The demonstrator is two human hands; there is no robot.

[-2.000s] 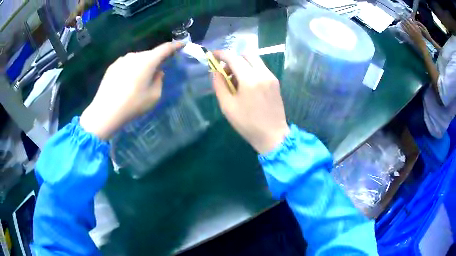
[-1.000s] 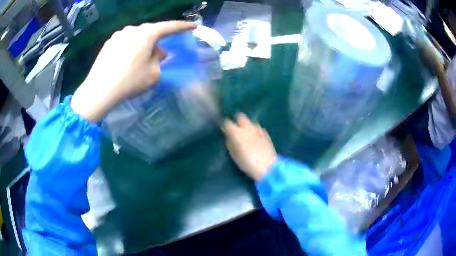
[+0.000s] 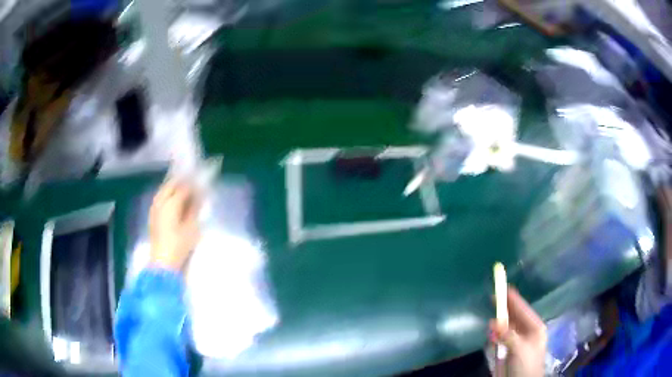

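The picture is blurred. My left hand (image 3: 173, 221) is at the left, at the edge of pale, clear-looking sheets (image 3: 228, 287); whether its fingers grip one cannot be told. My right hand (image 3: 522, 340) is at the lower right, cut off by the bottom edge, and holds a slim yellow-handled tool (image 3: 501, 294) upright, likely a utility knife. A white tape frame (image 3: 295, 199) lies on the green bench between the hands, with a small dark block (image 3: 357, 163) at its top edge. A pale stick (image 3: 416, 180) lies at its right side.
A tablet (image 3: 81, 287) with a white border lies at the far left. White tissue (image 3: 486, 129) is beyond the frame to the right. The large clear film roll (image 3: 589, 213) stands at the right. Crumpled clear film (image 3: 571, 342) is at the lower right. White material and a dark object (image 3: 133, 118) are at the upper left.
The view has swung left, bringing the tape frame and tablet into sight. My hands are now far apart. The film my left hand held up is no longer seen raised.
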